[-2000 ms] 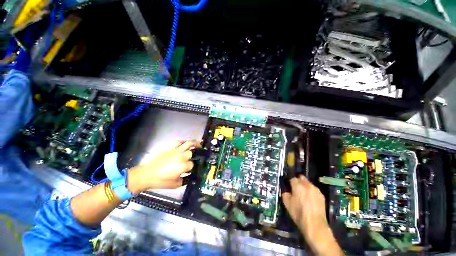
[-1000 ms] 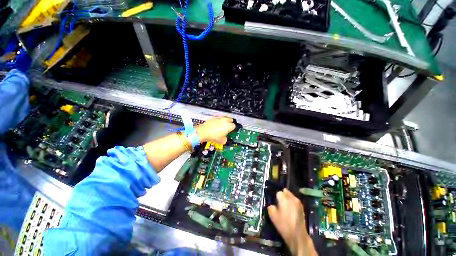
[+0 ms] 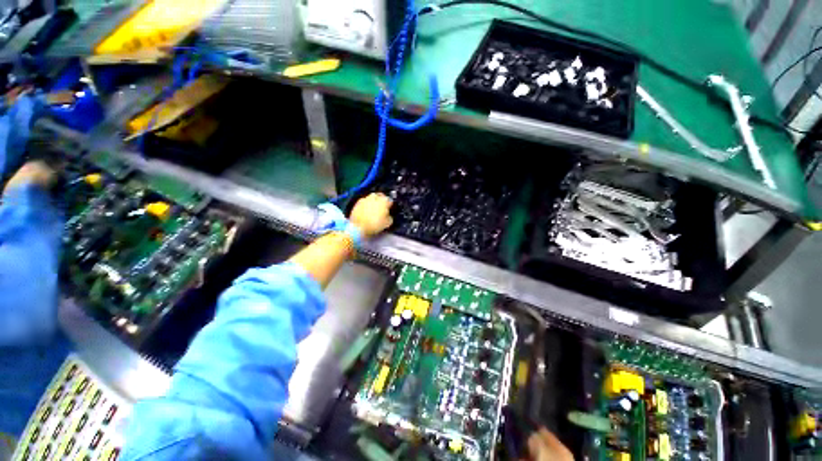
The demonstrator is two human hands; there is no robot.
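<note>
My left hand (image 3: pixel 370 214), with a light-blue wrist strap, is at the left front edge of the under-shelf bin of small black leaded components (image 3: pixel 451 209). Its fingertips are blurred and I cannot tell if they hold anything. My right hand (image 3: pixel 548 446) is mostly cut off by the bottom edge, beside the right side of the nearest carrier; its fingers are unclear. The green circuit board (image 3: pixel 437 360) lies in its black carrier, with yellow blocks and small cylinders. A narrow green strip (image 3: pixel 448 290) with pale dots lies along its far edge.
Another board (image 3: pixel 662 410) is to the right and one (image 3: pixel 149 243) to the left. White metal strips (image 3: pixel 613 230) fill a right bin. A shallow black tray (image 3: pixel 550 76) and white box (image 3: pixel 345 22) are on the upper shelf. Another person's hand (image 3: pixel 34 173) is far left.
My left hand moved from the carrier to the strip at the board's far edge, then up to the component bin. My right hand is now lower in view. The view has tilted up.
</note>
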